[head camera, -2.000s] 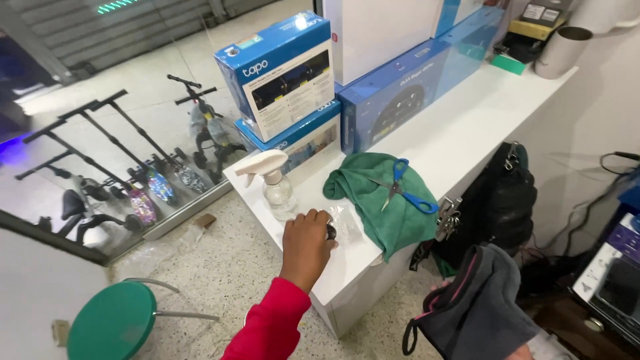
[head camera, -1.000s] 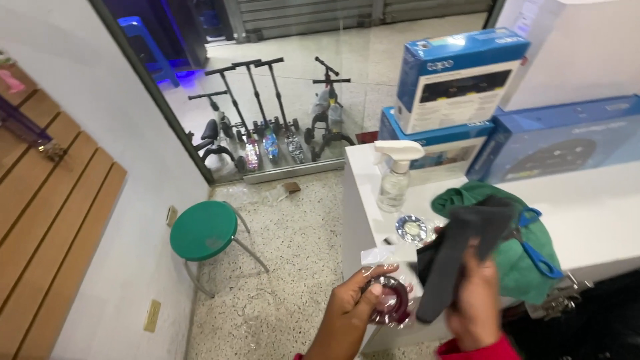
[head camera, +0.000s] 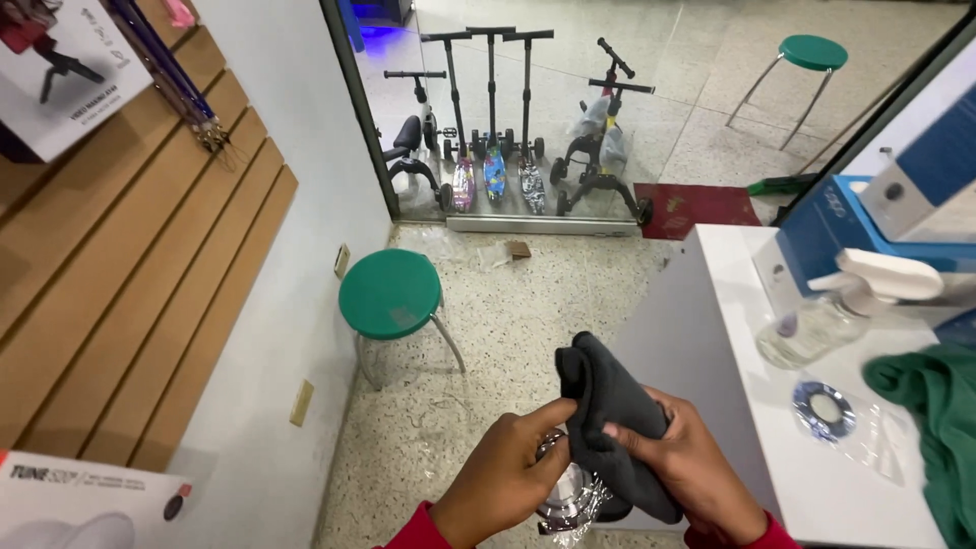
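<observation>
My right hand (head camera: 686, 450) grips a folded dark grey cloth pouch (head camera: 618, 419), its thumb across the front. My left hand (head camera: 511, 473) pinches the pouch's left edge and also holds a round, shiny ring-like item in clear plastic wrap (head camera: 568, 496), partly hidden by the fingers. On the white counter (head camera: 751, 366) at the right lies another ring-shaped item (head camera: 823, 412) with a clear plastic bag beside it. A clear spray bottle with a white trigger head (head camera: 816, 328) stands behind that ring, and a green cloth (head camera: 945, 427) lies at the right edge.
A green round stool (head camera: 390, 293) stands on the speckled floor near the left wall. Blue and white boxes (head camera: 823, 229) are on the counter's far part. Beyond a glass pane are several scooters (head camera: 492, 114) and a red mat (head camera: 694, 210). Boxed goods hang by the slatted wall (head camera: 152, 259).
The view has swung left. Two seconds ago my left hand was over the counter by the spray bottle; now both hands are together in front of me at the grey pouch.
</observation>
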